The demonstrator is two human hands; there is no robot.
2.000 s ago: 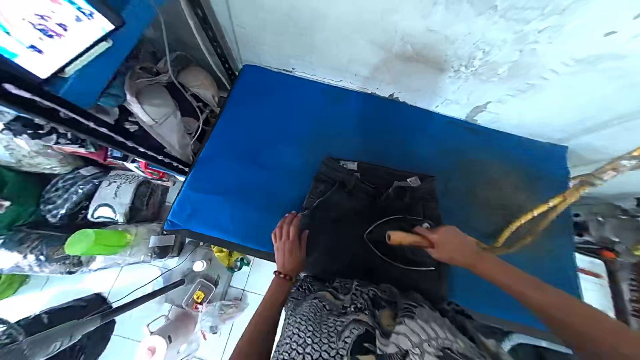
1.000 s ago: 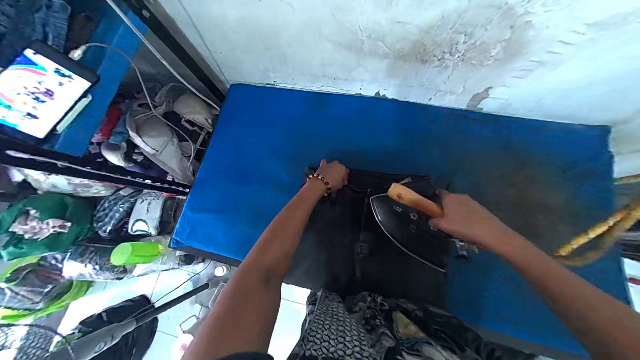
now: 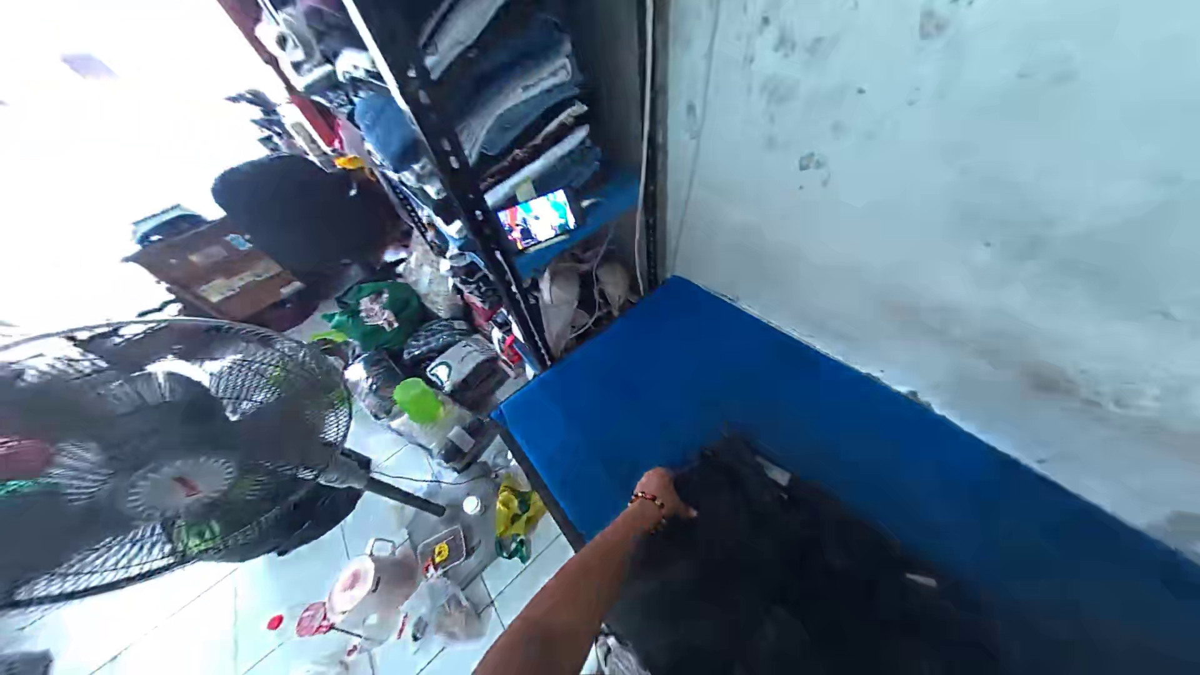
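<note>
Black trousers [image 3: 797, 562] lie on the blue-covered table [image 3: 647, 375], blurred, with small pale tags near the upper edge. My left hand [image 3: 664, 495], a beaded bracelet at its wrist, rests at the upper left edge of the trousers. Whether its fingers grip the cloth is not clear. My right hand is out of view, and so is the iron seen in the earlier frames.
A standing fan [image 3: 178, 469] is at the left. A metal rack [image 3: 459, 178] holds folded jeans [image 3: 525, 94] and a lit phone [image 3: 537, 220]. Bags, a pot [image 3: 370, 581] and a green container [image 3: 418, 401] are on the floor. A wall [image 3: 937, 187] borders the table.
The view has swung far to the left, bringing in the fan and rack. The iron with its wooden handle and my right hand, visible one second ago, are out of frame.
</note>
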